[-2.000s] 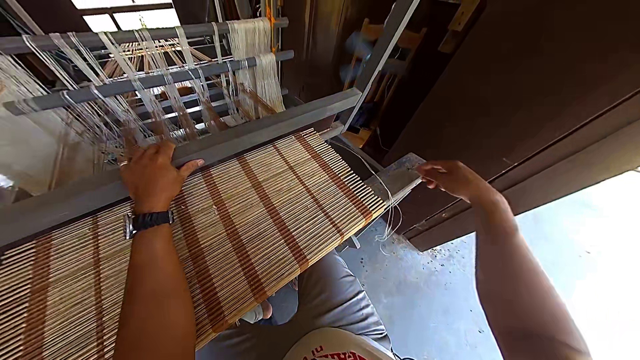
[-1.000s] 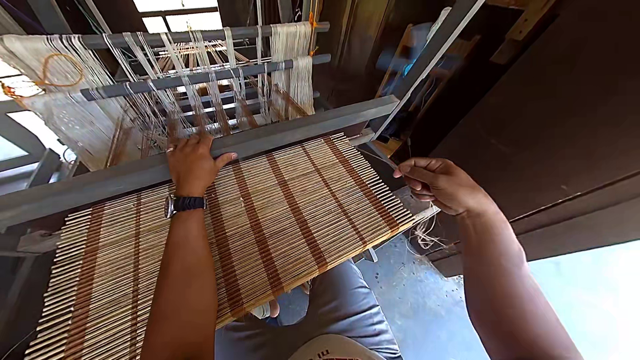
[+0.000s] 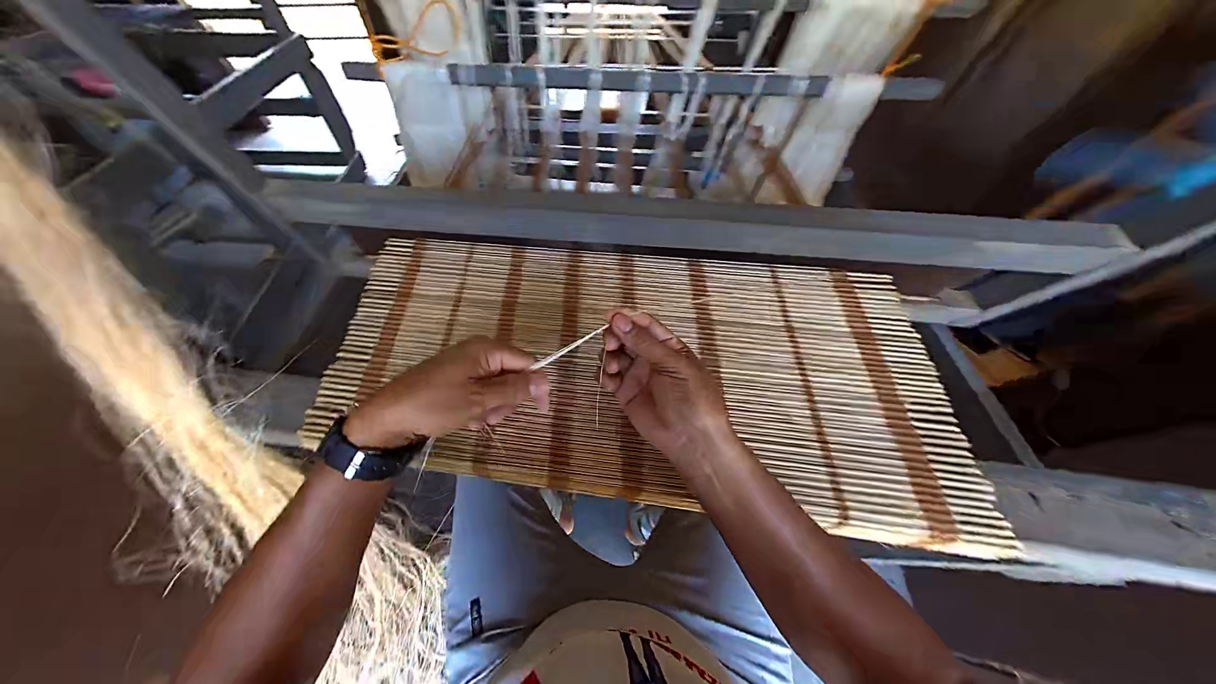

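A woven mat of thin pale slats with brown warp stripes (image 3: 760,380) lies across the front of a wooden floor loom. Over its middle, my left hand (image 3: 465,385), with a dark wristwatch at the wrist, pinches a pale strand of fiber (image 3: 570,349) between thumb and fingers. Up and to the right, my right hand (image 3: 665,375) grips the other end of that strand at its fingertips. The strand runs taut and slanting between both hands. A fine loose thread hangs below the right fingers, and thin ends trail below the left hand.
The loom's grey breast beam (image 3: 665,223) crosses behind the mat, with heddle strings and a grey heddle bar (image 3: 646,80) beyond. A thick bundle of raw pale fiber (image 3: 142,370) hangs at my left. A slanting loom post (image 3: 171,104) stands at the left.
My left hand has left the beam and my right hand has come in from the mat's right side. Both now meet over the mat, holding a strand. The view has swung left.
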